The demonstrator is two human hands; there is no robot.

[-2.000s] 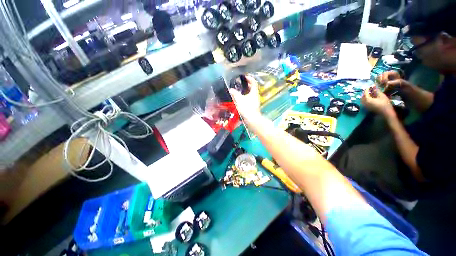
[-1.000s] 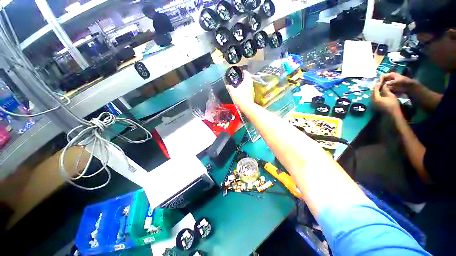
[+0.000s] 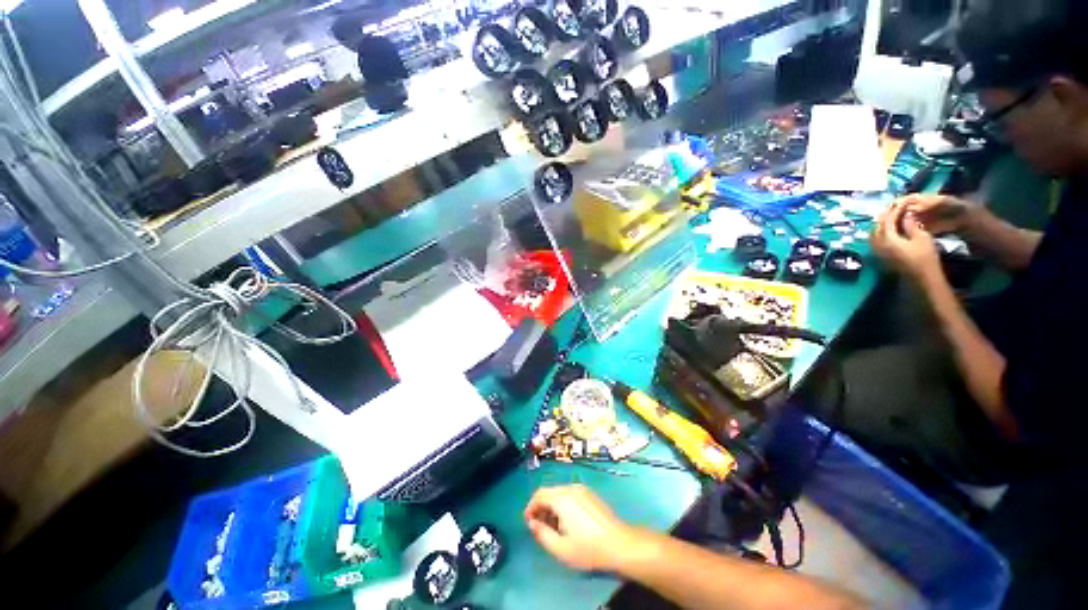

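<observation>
My right hand [image 3: 579, 528] is over the green bench mat at the lower middle, its arm coming in from the lower right. Its fingers are loosely curled with a gap at the tips, and nothing shows in them. Two round black units [image 3: 481, 549] with white and silver insides lie left of it by a paper sheet [image 3: 420, 551]; another is cut off by the bottom edge. One round black unit [image 3: 552, 182] sits at the shelf edge, just below a stack of similar units [image 3: 572, 81]. My left hand is out of the picture.
Blue and green parts bins [image 3: 248, 534] stand lower left, beside a white-topped box [image 3: 418, 441]. A clear jar [image 3: 587, 405] with small parts and an orange tool [image 3: 680, 431] lie mid-bench. A clear divider [image 3: 614, 280] stands behind. Another person [image 3: 1014, 238] works at the right.
My right hand has left the unit at the shelf edge and come down to the bench near the loose units. The dark stand and blue crate that my arm covered now show.
</observation>
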